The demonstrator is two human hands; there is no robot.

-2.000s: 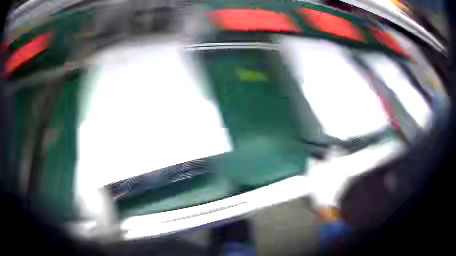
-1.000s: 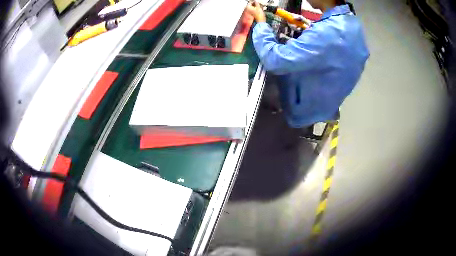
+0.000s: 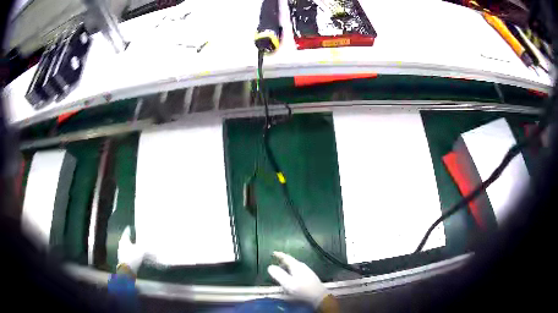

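A large white metal enclosure [image 3: 180,195] lies on the green line in front of me. My left hand [image 3: 131,250], in a white glove, is at its near left corner; whether it grips the enclosure cannot be told. My right hand [image 3: 297,278], in a white glove, is over the green surface to the right of this enclosure, fingers apart and holding nothing. A second white enclosure [image 3: 391,189] lies farther right. The electric screwdriver [image 3: 268,27] lies on the white bench behind the line, its black cable [image 3: 293,211] running towards me between the two enclosures.
A parts tray [image 3: 335,43] with a red front edge and black blocks [image 3: 58,70] are on the far bench. Orange-yellow tools [image 3: 506,38] lie far right. More enclosures stand at the left [image 3: 43,192] and right [image 3: 495,165]. Another black cable [image 3: 471,195] crosses at right. Metal rail [image 3: 214,292] runs along the near edge.
The view has swung from along the line, with a person in blue, to straight across it. Both my gloved hands, the screwdriver and the tray now show; the person is out of view.
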